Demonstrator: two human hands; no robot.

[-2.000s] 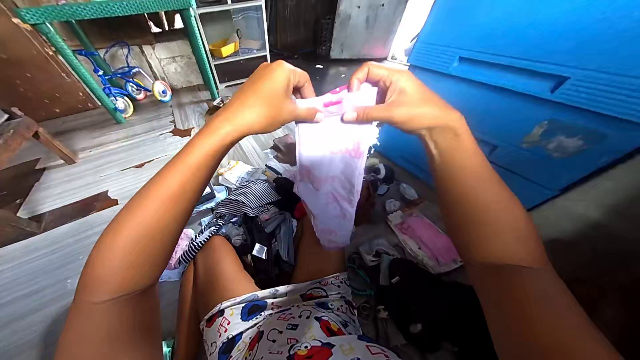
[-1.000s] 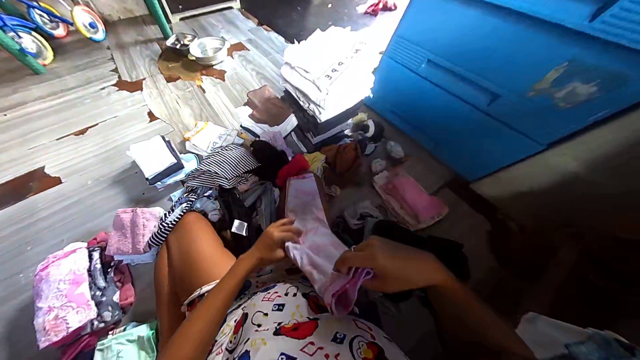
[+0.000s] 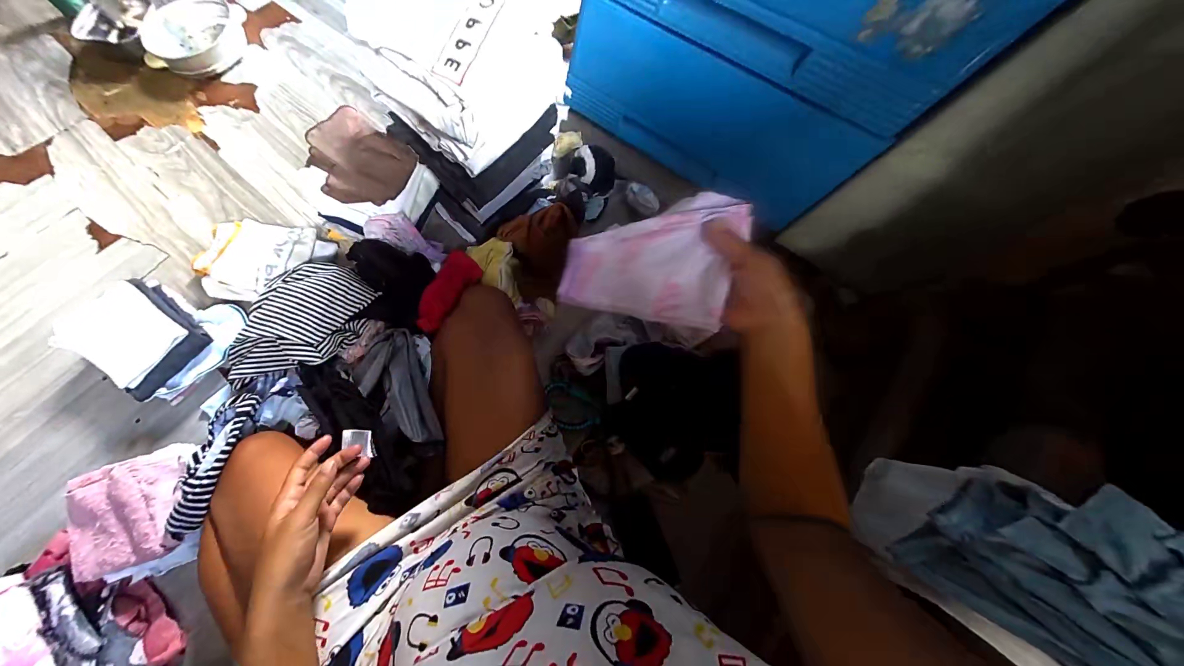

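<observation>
My right hand [image 3: 754,277] grips the right edge of a folded pink-and-white garment [image 3: 647,264], held up in front of the blue plastic drawer unit [image 3: 712,102]. Slight blur covers that hand. My left hand [image 3: 319,495] is raised over my left thigh, palm up, fingers apart and holding nothing. Just beyond its fingertips a small white tag [image 3: 357,443] shows against dark clothing [image 3: 347,407]. A black-and-white striped garment [image 3: 301,310] lies on the loose heap between and beyond my knees, beside a red cloth [image 3: 449,291].
Folded stacks lie around me: white and dark ones [image 3: 120,338] at left, a pink one [image 3: 125,509] nearer, large white shirts [image 3: 462,83] ahead, and blue-grey cloth [image 3: 1045,546] at lower right. Metal bowls [image 3: 194,37] sit at the top left on the torn floor covering.
The pink-and-white garment, spread long over my lap a second ago, is now folded smaller and held out to the right by my right hand. My left hand has let go of it.
</observation>
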